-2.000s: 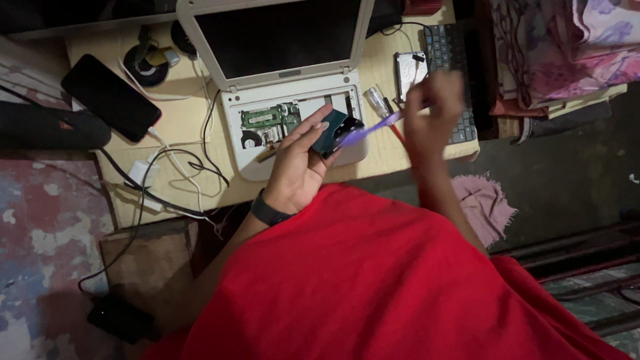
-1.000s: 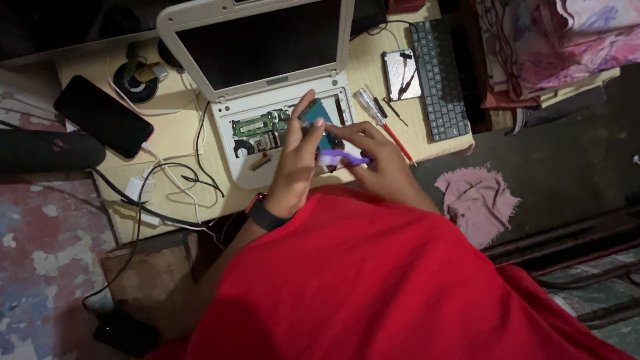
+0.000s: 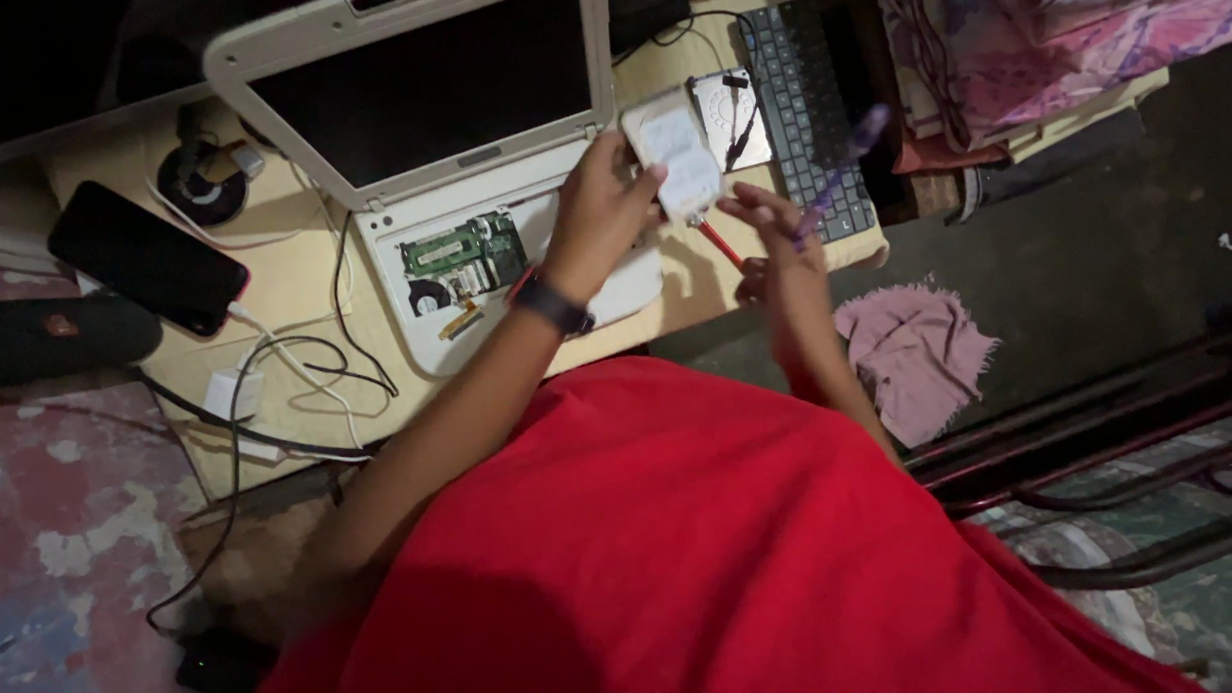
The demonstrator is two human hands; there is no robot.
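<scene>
My left hand (image 3: 602, 207) grips a flat rectangular drive (image 3: 679, 159) with a pale, labelled face, held tilted above the table just right of the open white laptop (image 3: 438, 351). The laptop's base shows a green circuit board (image 3: 462, 252), a small fan (image 3: 426, 296) and a loose ribbon cable (image 3: 462, 322). In my right hand (image 3: 784, 236) is a slim purple brush-like tool (image 3: 833, 183), blurred and pointing up and right. My right fingertips are close to the drive's lower corner. Below the drive, a tool's red shaft (image 3: 720, 243) shows; its other end is hidden.
A silver hard drive (image 3: 756, 115) with a black cable on it lies beside a detached black keyboard (image 3: 804, 125). To the left are a smartphone (image 3: 149, 255), a dark cylindrical speaker (image 3: 77, 337), a white adapter (image 3: 233, 393) and tangled cables. A pink cloth (image 3: 914, 361) lies beyond the table edge.
The item in my left hand showed a blue-green face over the laptop; it is now farther right with a pale face showing. My right hand has moved right, away from it, with the purple tool.
</scene>
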